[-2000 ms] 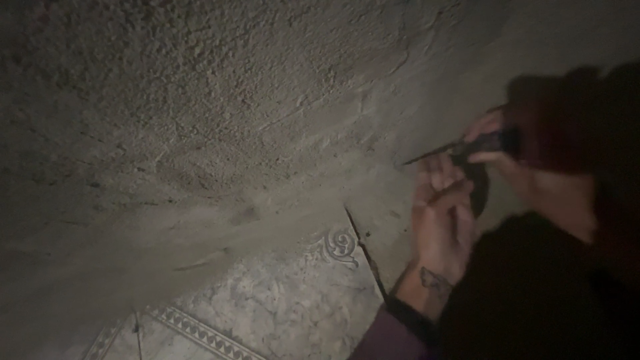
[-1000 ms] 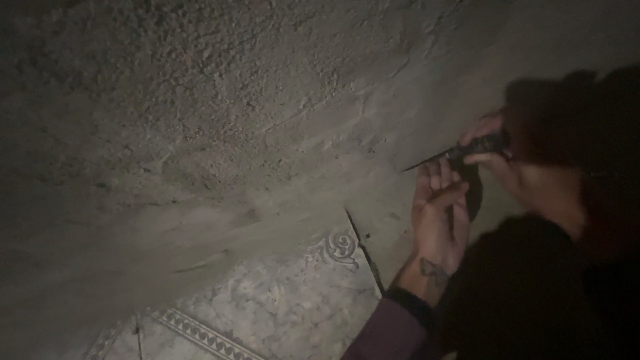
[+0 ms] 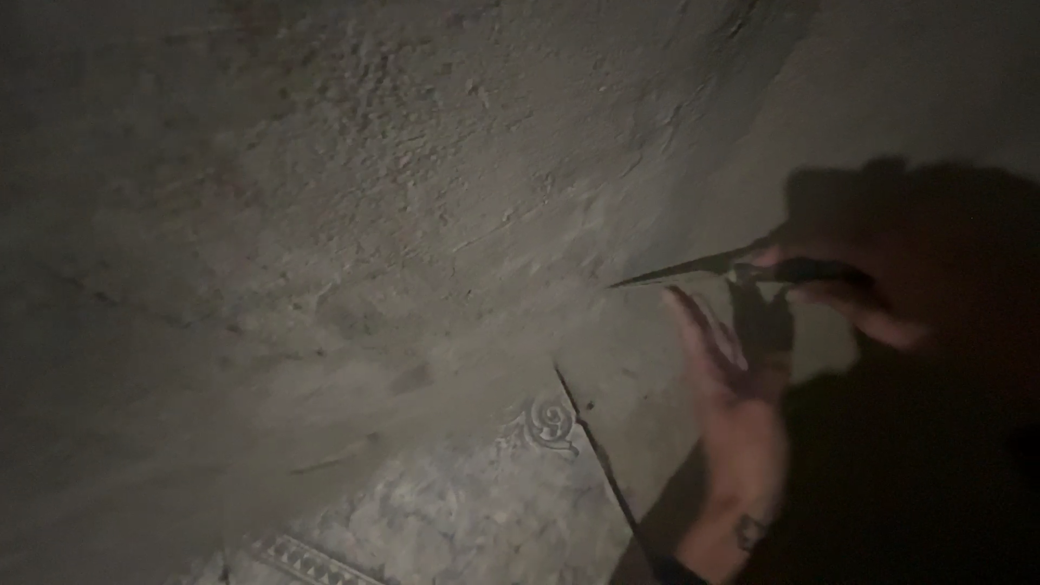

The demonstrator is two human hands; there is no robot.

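Note:
In the dim light, my right hand is closed around the dark handle of a thin-bladed hand tool, apparently a trowel. Its point faces left, at or very close to the rough plastered wall; contact cannot be told. My left hand is raised just below the blade, blurred, fingers extended and apart, with nothing visible held in it. Whether its fingertips touch the blade is unclear. The left wrist bears a dark mark.
Below the wall lies a patterned tile with a scroll ornament and a decorative border strip. A dark gap runs along its right edge. A smooth grey surface adjoins that gap. Deep shadow covers the right side.
My left hand, earlier with its fingers up at the blade, has turned and its fingers have spread. The tool has turned, so its blade shows broader.

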